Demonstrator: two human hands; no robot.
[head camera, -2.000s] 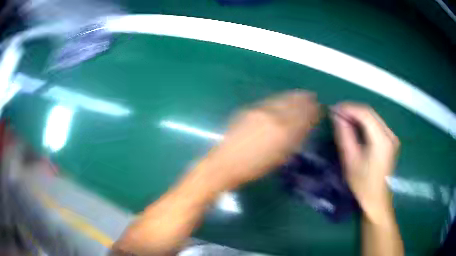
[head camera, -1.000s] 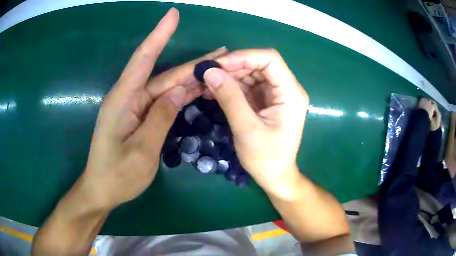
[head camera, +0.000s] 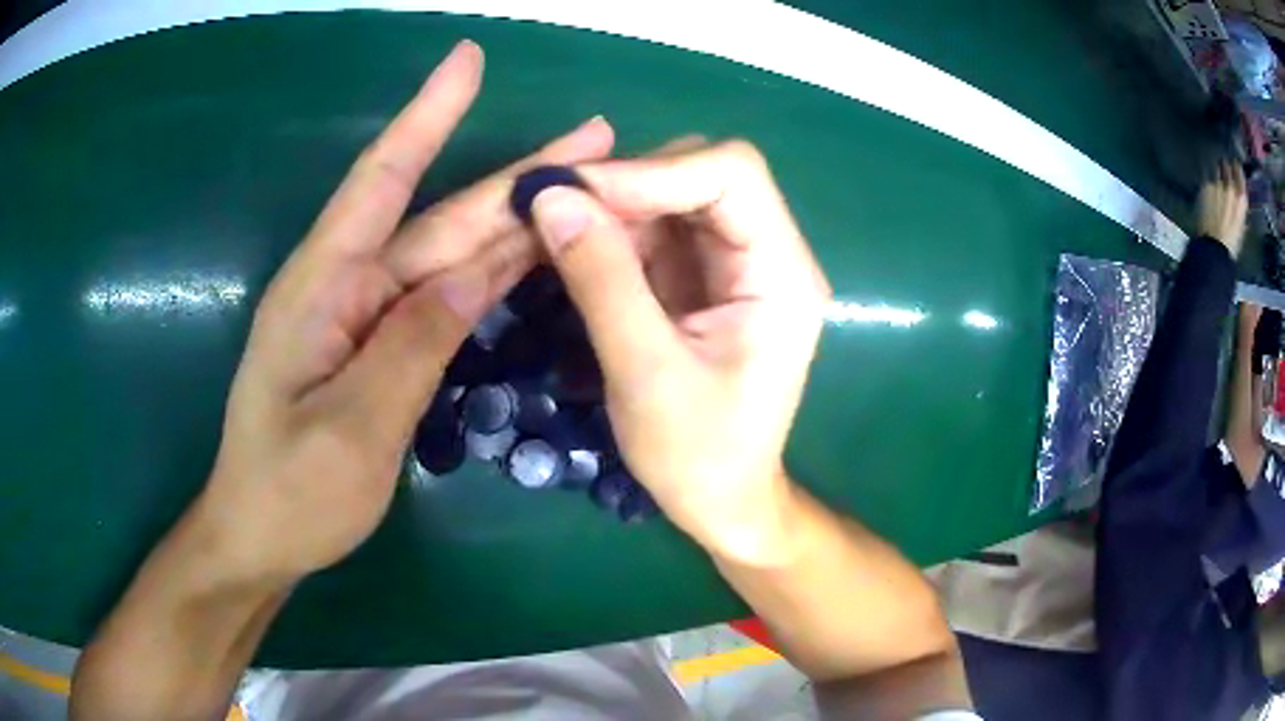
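Note:
My right hand (head camera: 705, 338) pinches a dark navy round cover disc (head camera: 543, 187) between thumb and forefinger, above the table. My left hand (head camera: 338, 338) is beside it, forefinger stretched out and thumb near the other fingers. The left fingertips lie close to the disc; whether they hold anything is hidden. A loose pile of navy cover discs (head camera: 489, 409) lies on the green table below and between my hands. Some show a greyer, shinier face. My hands cover the upper part of the pile.
A crinkled clear plastic bag (head camera: 1096, 359) lies at the table's right edge. A neighbouring person in a dark sleeve (head camera: 1163, 380) is beyond it, one hand reaching towards the far right. A white strip (head camera: 902, 92) curves along the far side of the green surface (head camera: 930, 423).
Since one second ago, the disc, both hands and the pile sit slightly further left in view, with the same pinch kept. The neighbouring person's arm now reaches further up and away.

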